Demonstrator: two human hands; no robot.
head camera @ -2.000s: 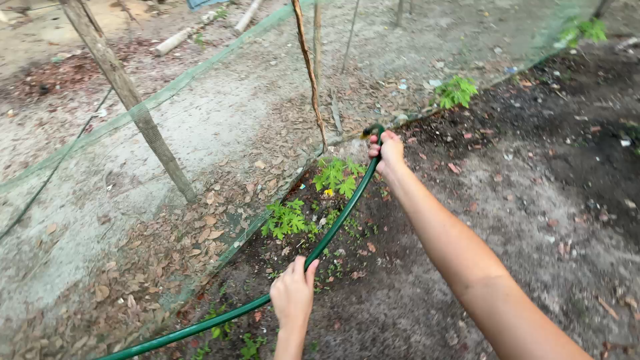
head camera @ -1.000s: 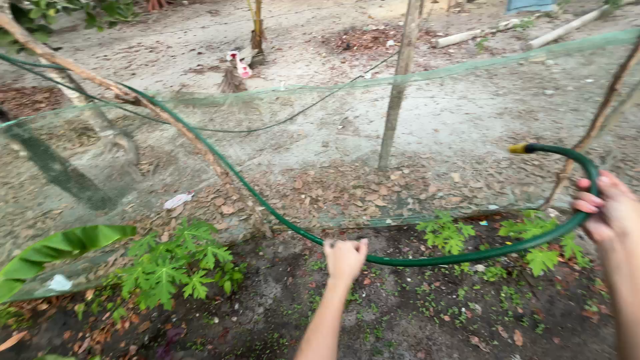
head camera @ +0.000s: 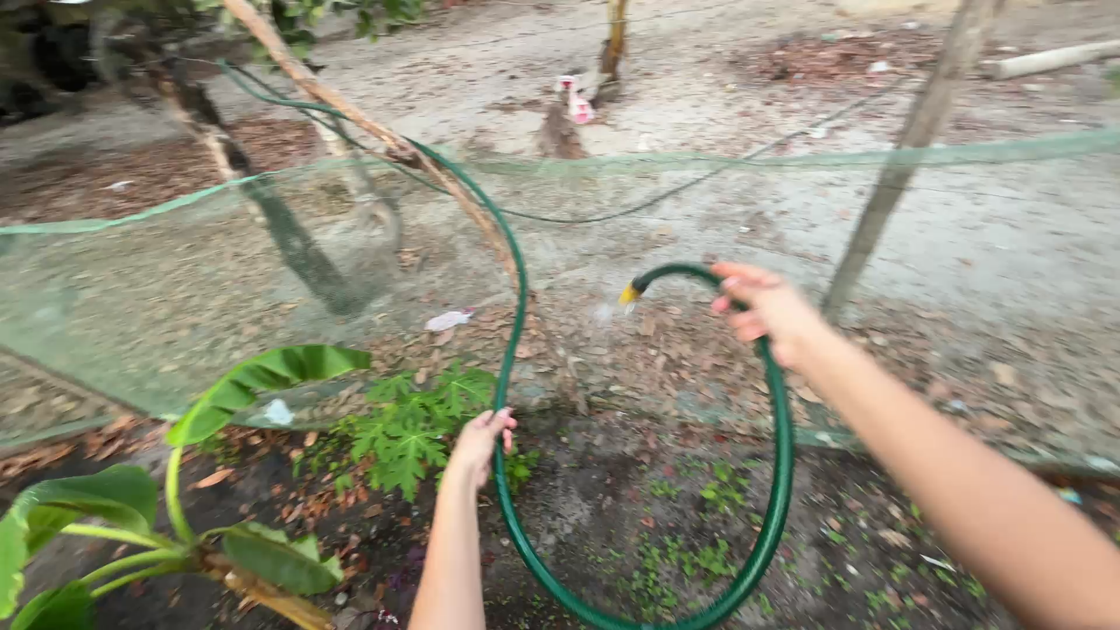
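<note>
A green garden hose [head camera: 781, 455] hangs in a deep loop between my two hands. My right hand [head camera: 759, 308] grips it near its end, where it bends over to a yellow nozzle [head camera: 628, 294] that points down and left, with a little water at its tip. Lower and to the left, my left hand [head camera: 484, 440] is closed round the hose. From there the hose runs up over the green netting to a slanted branch. A leafy papaya-like plant [head camera: 411, 446] grows just left of my left hand.
A low fence of green netting [head camera: 612, 164] crosses the view. A wooden post [head camera: 892, 166] stands at right, a slanted branch [head camera: 306, 79] at upper left. A young banana plant [head camera: 175, 499] grows at lower left. Small weeds and dry leaves dot the soil.
The view has swung left to the banana plant. Between my hands the hose, fairly straight at first, now sags in a deep loop, and its nozzle points downward with water showing.
</note>
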